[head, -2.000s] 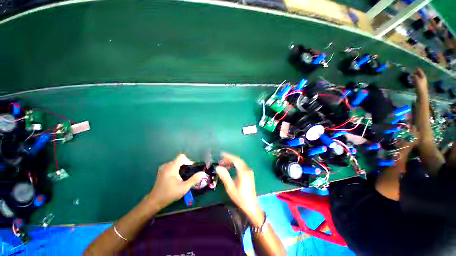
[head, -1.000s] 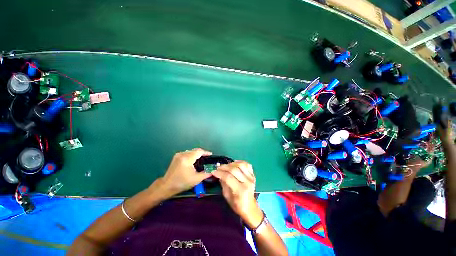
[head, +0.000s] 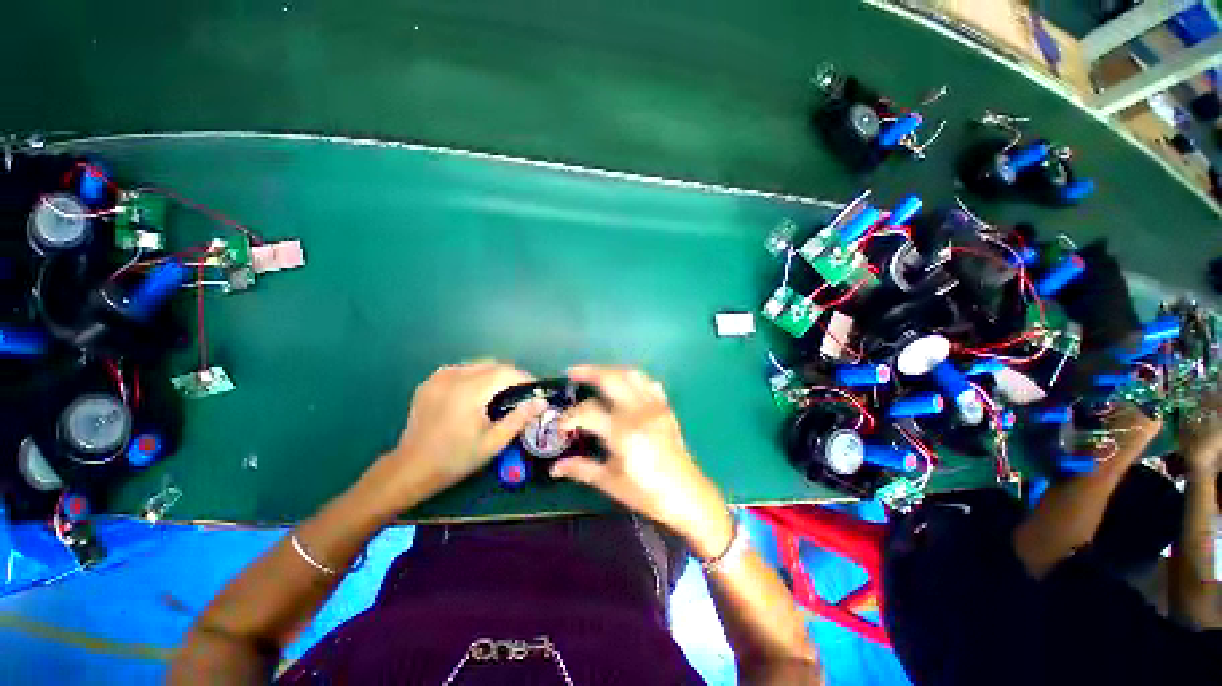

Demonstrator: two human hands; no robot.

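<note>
A black round speaker housing (head: 509, 399) is between my two hands, just above the bench near its front edge. A silver-grey speaker driver (head: 544, 432) shows inside it. A blue battery cell (head: 512, 466) hangs at its lower left, round end towards me. My left hand (head: 453, 426) grips the housing's left side, thumb on the driver's edge. My right hand (head: 627, 437) is on its right side, fingers curled over the rim and partly blurred. The small green board is hidden now.
Unit subassemblies with blue cells and green boards are heaped on the bench (head: 536, 255) at left (head: 94, 426) and right (head: 925, 355). A small whitish pad (head: 734, 323) lies left of the right heap. More units (head: 864, 122) sit on the belt. Another person's arms (head: 1085, 503) are at right.
The housing has turned, so the driver shows where the green board showed a second ago. My right fingers have moved from the board to the housing's right side. Both hands are slightly further from my body.
</note>
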